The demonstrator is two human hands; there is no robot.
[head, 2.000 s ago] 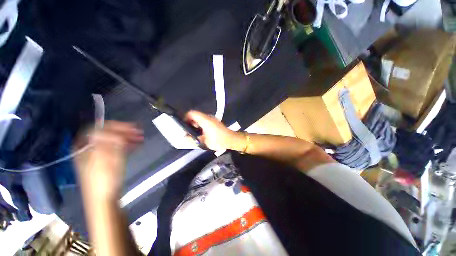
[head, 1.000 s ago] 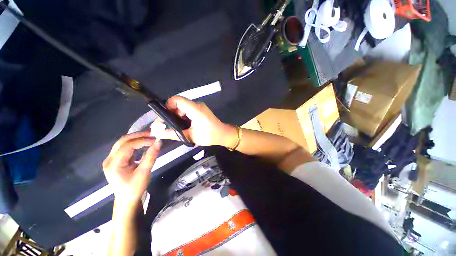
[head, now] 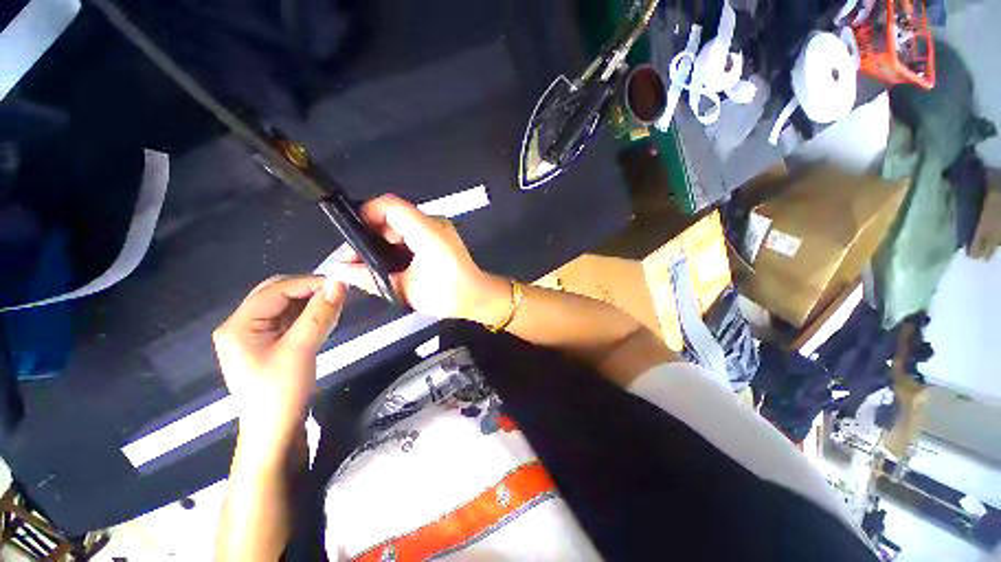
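Note:
My right hand (head: 434, 258) holds large dark scissors (head: 294, 165) by the handles. Their long blades point to the upper left, and I cannot tell if they are apart. My left hand (head: 274, 340) pinches the end of a white strip (head: 333, 263) between thumb and fingers, close beside the scissor handles. Much of that strip is hidden by my hands. A long white strip (head: 181, 431) lies on the black-covered table (head: 82, 379) near the front edge, partly behind my left hand. Another white strip end (head: 461, 201) shows beyond my right hand.
A steam iron (head: 546, 137) lies at the table's far right. White tape loops (head: 713, 71) and a white roll (head: 825, 77) stand beyond it. An open carton (head: 615, 280) and a closed carton (head: 823, 236) are at right. A curved white strip (head: 137, 242) lies at left.
My left hand has come from the left to meet my right hand and now pinches a strip. The scissors stay in my right hand. The view has shifted, showing more on the right.

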